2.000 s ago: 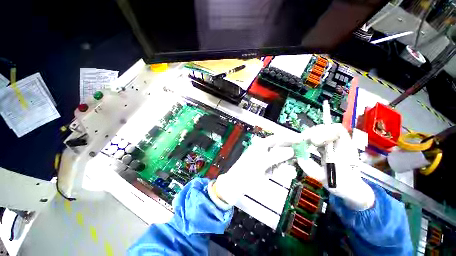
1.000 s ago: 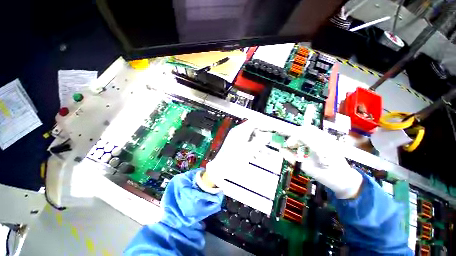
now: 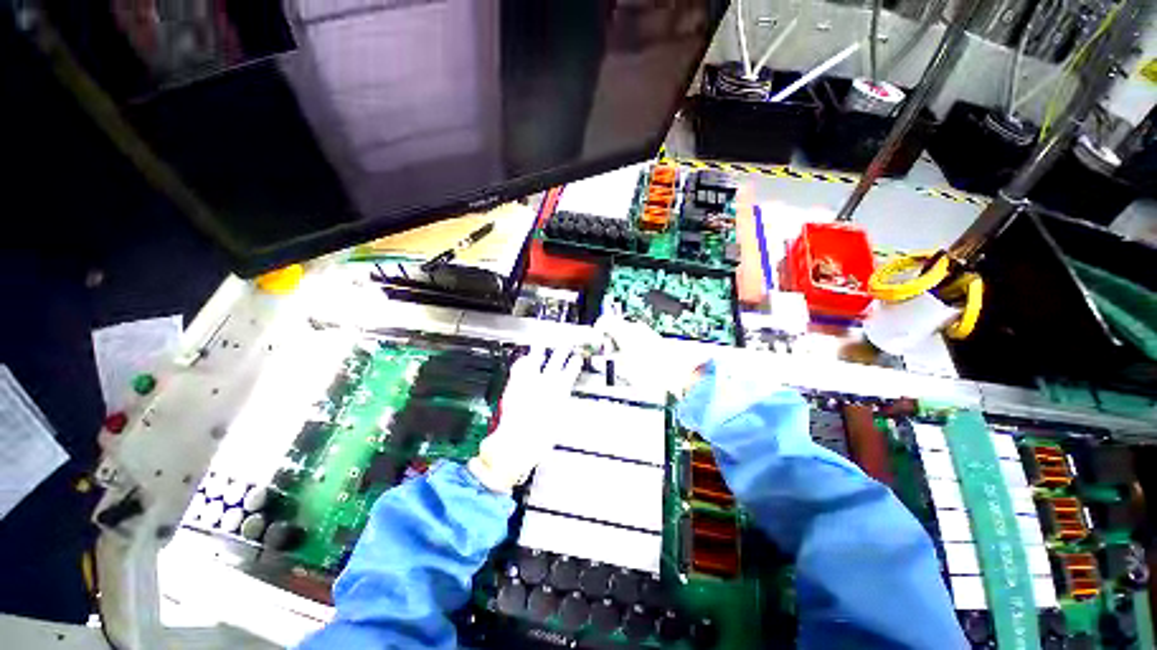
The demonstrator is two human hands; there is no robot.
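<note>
My left hand (image 3: 533, 413), white-gloved, lies over the far left part of the middle circuit board; whether it holds anything is unclear. My right hand (image 3: 650, 358), also gloved, is beside it at the board's far edge, around a slim white pen-like tool with a dark end (image 3: 610, 371) pointing down. The hands hide that board's far edge. Below them are large white blocks (image 3: 594, 489), black round capacitors (image 3: 577, 607) and orange-copper coils (image 3: 713, 543).
A second green board (image 3: 336, 464) lies left. Another, right, bears a long green strip (image 3: 996, 533). Behind are a black tray of small green pieces (image 3: 685, 302), a red bin (image 3: 831, 269) and yellow loops (image 3: 911, 274). A dark monitor (image 3: 419, 114) overhangs the back left.
The view has swung right. My hands have moved from above the board's middle to its far edge, and my right forearm now reaches forward over the coils.
</note>
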